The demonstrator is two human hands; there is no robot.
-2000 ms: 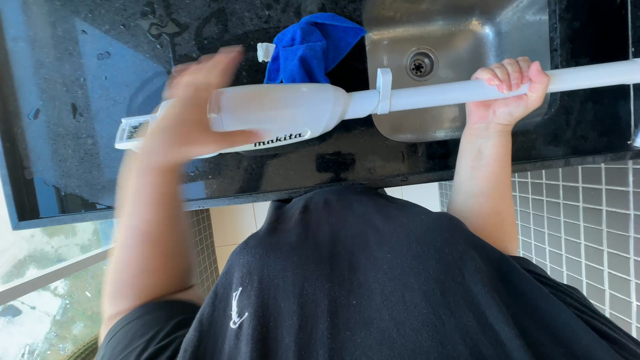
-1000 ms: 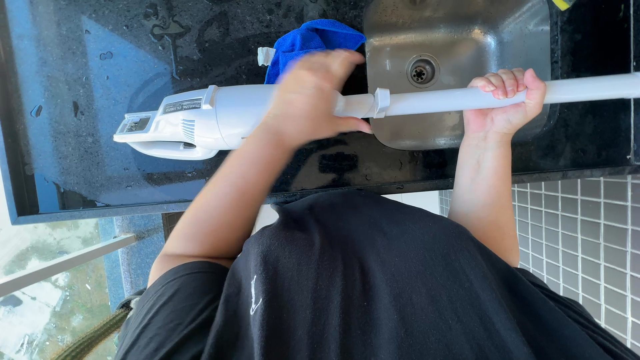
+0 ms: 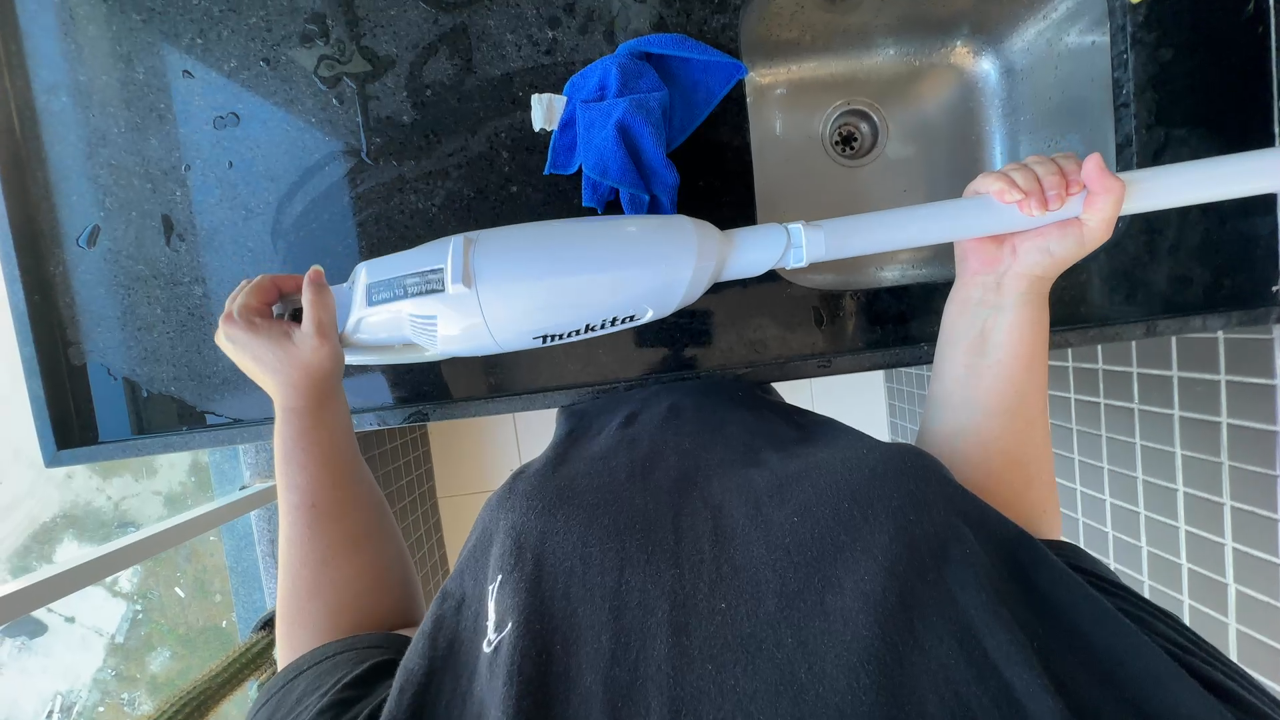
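Observation:
A white Makita stick vacuum cleaner [image 3: 590,280] is held lengthwise above the dark stone counter. My right hand [image 3: 1045,215] is closed around its white extension tube [image 3: 900,230], over the sink. At the other end my left hand [image 3: 280,330] grips the rear of the vacuum body, thumb and fingers bent around it; the hand hides that end. A clip collar [image 3: 797,245] joins tube and nozzle. Just beyond the body lies a crumpled blue microfiber cloth [image 3: 635,120], with a small white piece [image 3: 547,112] at its left edge.
A stainless steel sink [image 3: 930,90] with a round drain [image 3: 853,132] is set into the wet black stone counter [image 3: 450,110]. The counter's raised front edge [image 3: 500,400] runs close to my torso. Grey tiles [image 3: 1160,440] are at the lower right, and a window rail [image 3: 130,550] is at the lower left.
My left hand has moved left from near the tube joint to the rear end of the vacuum. My right hand has stayed on the tube.

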